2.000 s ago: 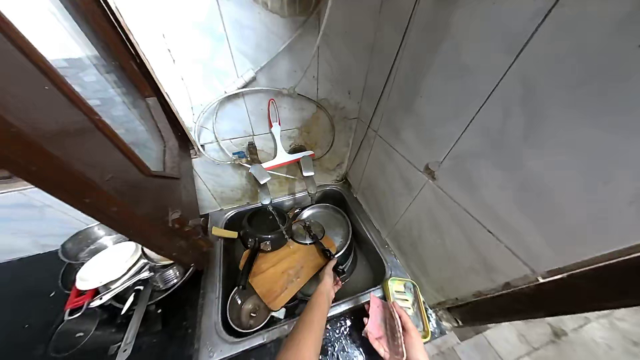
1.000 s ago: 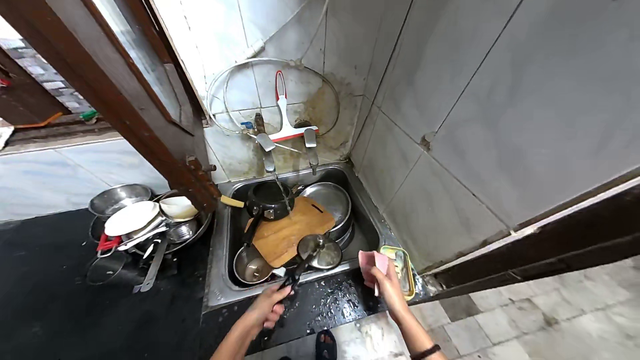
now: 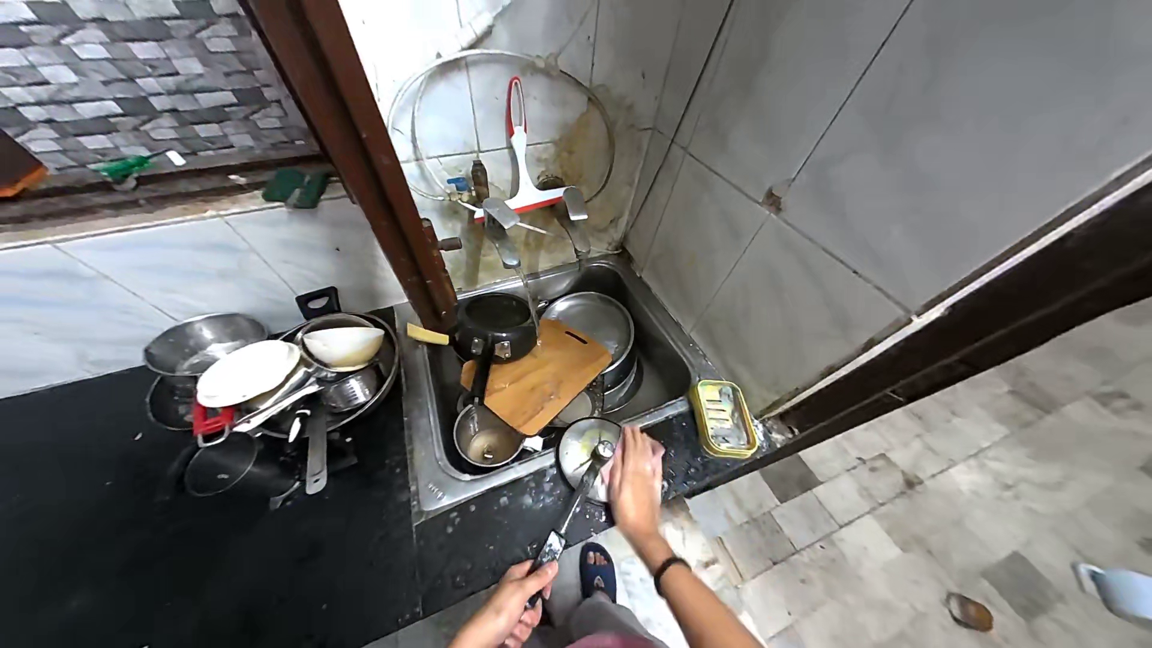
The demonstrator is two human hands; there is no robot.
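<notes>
My left hand (image 3: 515, 601) is closed around the black handle of a metal utensil (image 3: 569, 513), whose round metal head lies near the sink's front rim; a ladle or small pan, I cannot tell which. My right hand (image 3: 635, 481) presses a pink cloth or pad (image 3: 655, 463) against the right side of that head. In the steel sink (image 3: 430, 477), a wooden cutting board (image 3: 549, 382) leans over pans, beside a black pan (image 3: 497, 315) and a small saucepan (image 3: 486, 438). Water runs from the left tap (image 3: 502, 236) onto the pan and board.
A yellow-rimmed soap tray (image 3: 723, 418) sits at the counter's right corner. Bowls, a white plate (image 3: 249, 373) and a red-handled utensil (image 3: 212, 421) are piled on the black counter (image 3: 81, 531) at left. A white and red squeegee (image 3: 522, 162) stands behind the taps. A brown wooden frame (image 3: 378, 162) rises beside the sink.
The handled utensil, over the sink a second ago, is now at the front rim. My right hand has moved left from the soap tray with the pink cloth, onto the utensil's head.
</notes>
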